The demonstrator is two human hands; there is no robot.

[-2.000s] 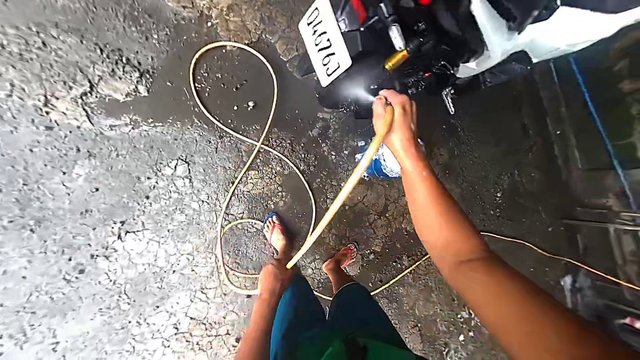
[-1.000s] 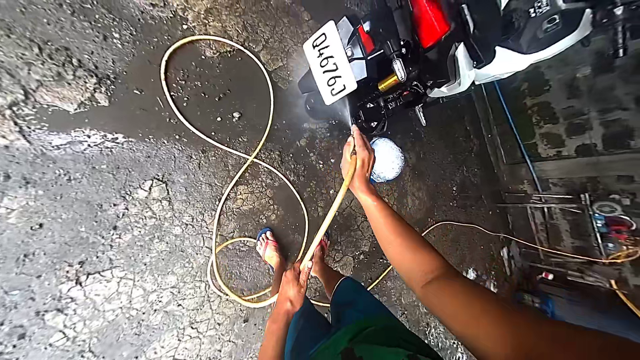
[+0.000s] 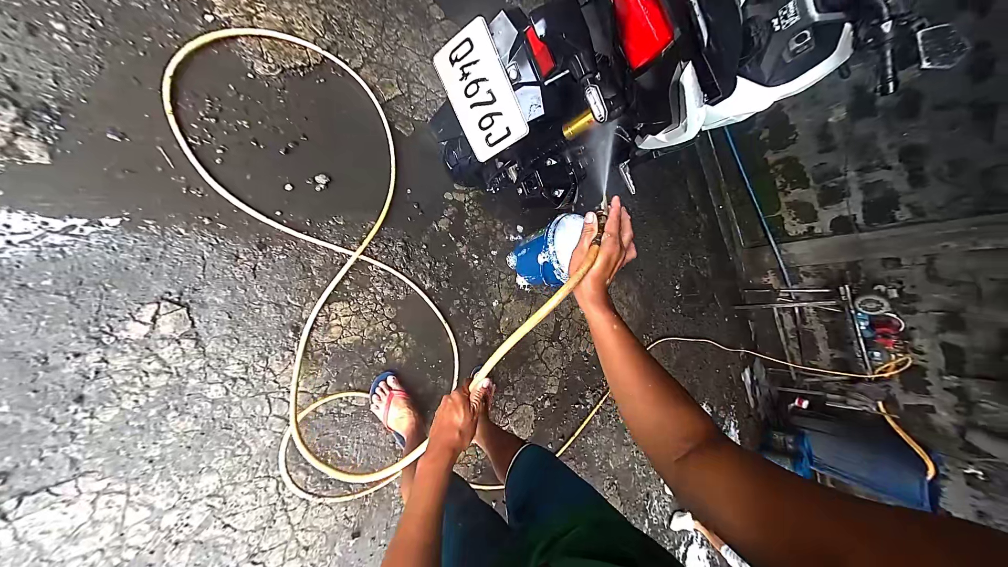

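My right hand (image 3: 605,250) grips the nozzle end of a yellow hose (image 3: 529,324). A fan of water (image 3: 604,157) leaves the nozzle and meets the underside of a black, white and red motorcycle (image 3: 701,75), near its gold-coloured cylinder (image 3: 579,124). Lower down, my left hand (image 3: 457,419) is closed around the same hose in front of my legs. Just left of my right hand stands a blue bucket (image 3: 539,258) with white foam at its top. A white licence plate (image 3: 481,89) bearing writing is fixed to the motorcycle's rear.
Loops of the hose lie on wet, cracked ground (image 3: 236,354) at the left, beside my sandalled foot (image 3: 394,405). A thin blue pipe (image 3: 756,205) runs along a block wall (image 3: 882,181). Metal racks and a blue container (image 3: 866,465) stand at the lower right.
The spray, near the rear wheel and plate in the earlier frames, now reaches the area below the gold-coloured cylinder. My right hand has moved rightward relative to the motorcycle. Both hands still hold the hose.
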